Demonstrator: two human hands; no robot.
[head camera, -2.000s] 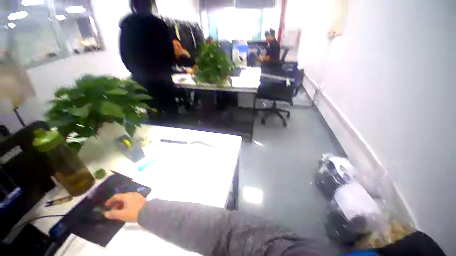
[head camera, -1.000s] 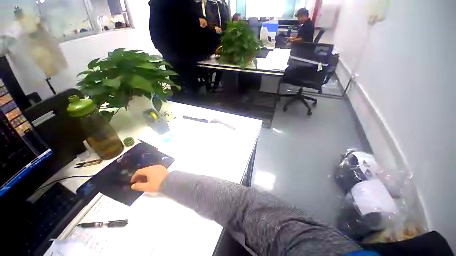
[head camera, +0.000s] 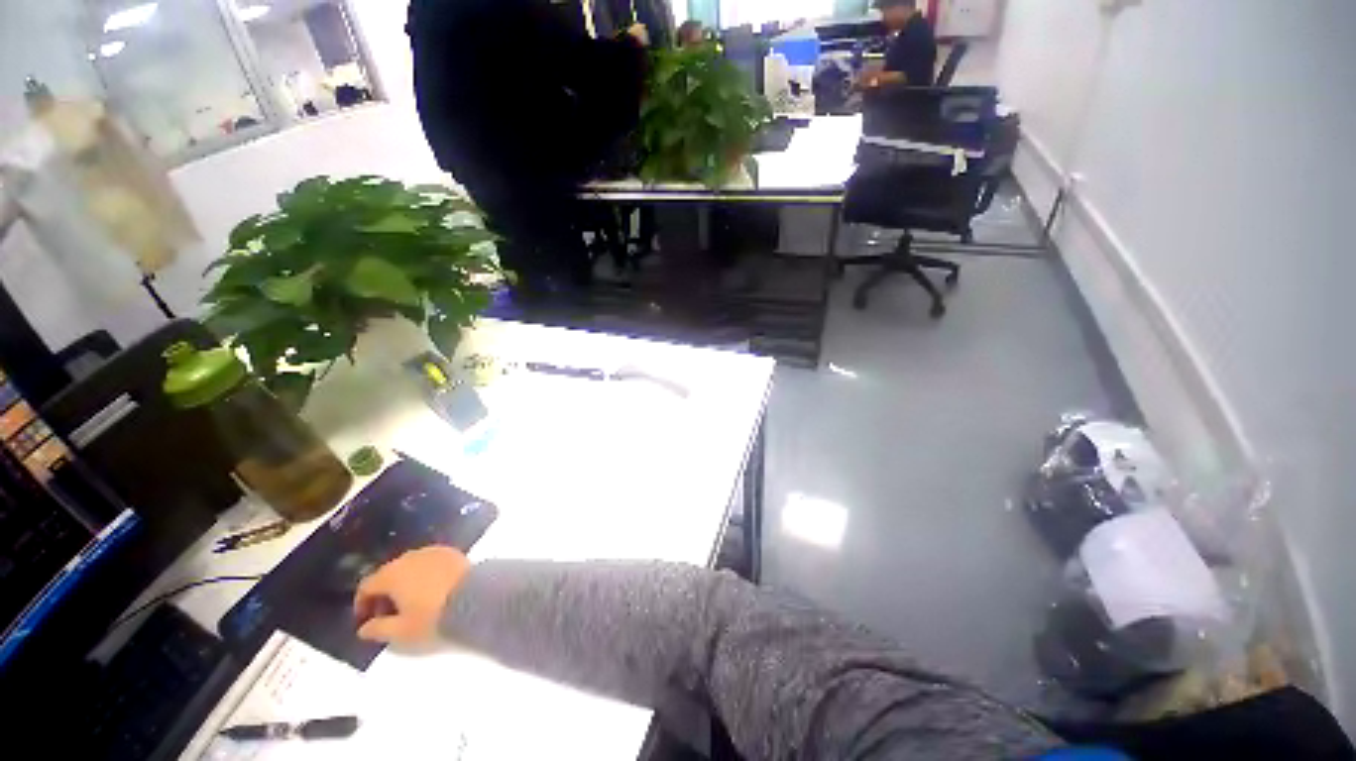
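Observation:
My right hand (head camera: 409, 598) rests with curled fingers on the black mouse pad (head camera: 424, 506); the grey sleeve comes in from the lower right. A dark mouse under the fingers cannot be made out. A thin cable runs left from the pad. White paper (head camera: 298, 677) lies in front of the pad, with a black and silver pen (head camera: 290, 729) on it. Part of the dark keyboard (head camera: 156, 669) shows at lower left. The lit monitor (head camera: 60, 580) is cut off by the left edge. My left hand is out of the picture.
A green-lidded bottle (head camera: 268, 446) and a potted plant (head camera: 350, 268) stand behind the pad. A dark long-handled tool (head camera: 573, 369) lies at the desk's far side. Clear bags of dark goods (head camera: 1101, 491) lie on the floor by the wall. A person in black (head camera: 513, 119) stands beyond the desk.
The view has turned downward and rightward since the first frame, bringing the pen and more of the keyboard in. My right hand stays on the mouse pad.

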